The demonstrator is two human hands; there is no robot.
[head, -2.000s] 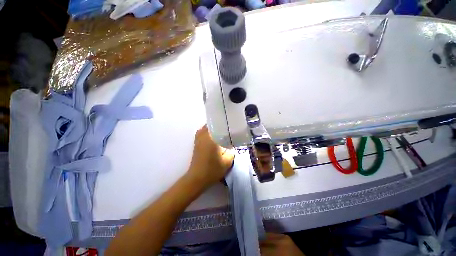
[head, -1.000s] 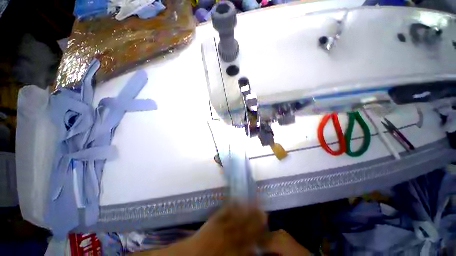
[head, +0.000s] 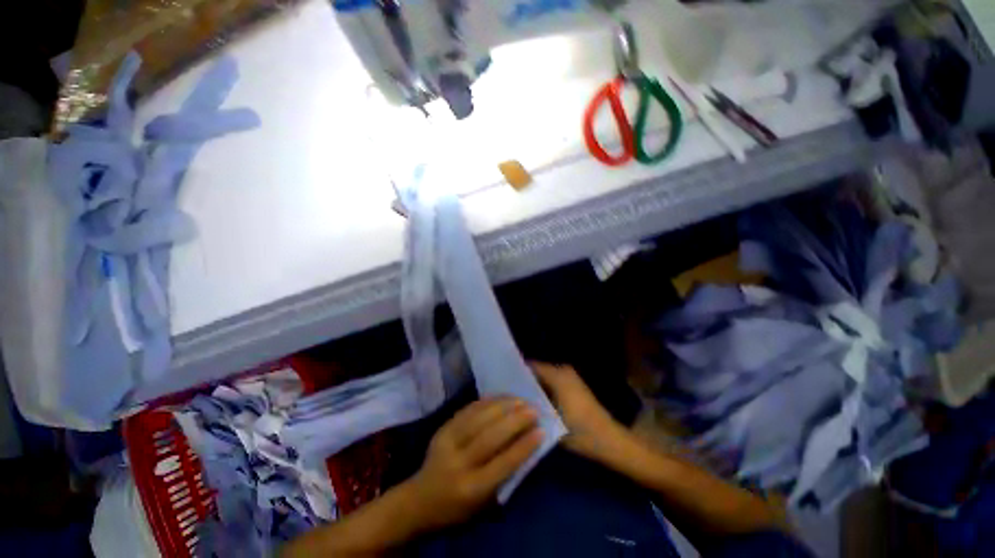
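Note:
A long light-blue strip [head: 477, 307] hangs from the needle area over the table's front edge toward the lap. My left hand [head: 475, 452] is closed on its lower end. My right hand [head: 573, 409] is at the strip's right edge, its fingertips partly behind the cloth. A second pale strip [head: 419, 294] hangs beside it on the left and runs toward the basket. The presser foot area [head: 458, 96] of the sewing machine is above the strips' upper ends, washed out by bright light.
Scissors [head: 633, 122], a thin white stick [head: 715, 122] and dark snips [head: 744, 118] lie by the machine. A tan tab [head: 515, 174] is near the needle. A strip heap [head: 131, 218] lies at left, a red basket [head: 164, 480] below, a tied bundle [head: 807, 360] at right.
The view has tilted down toward the lap. My hands have moved from the table's front edge down the strip to its lower end. The basket and whole bundle now show.

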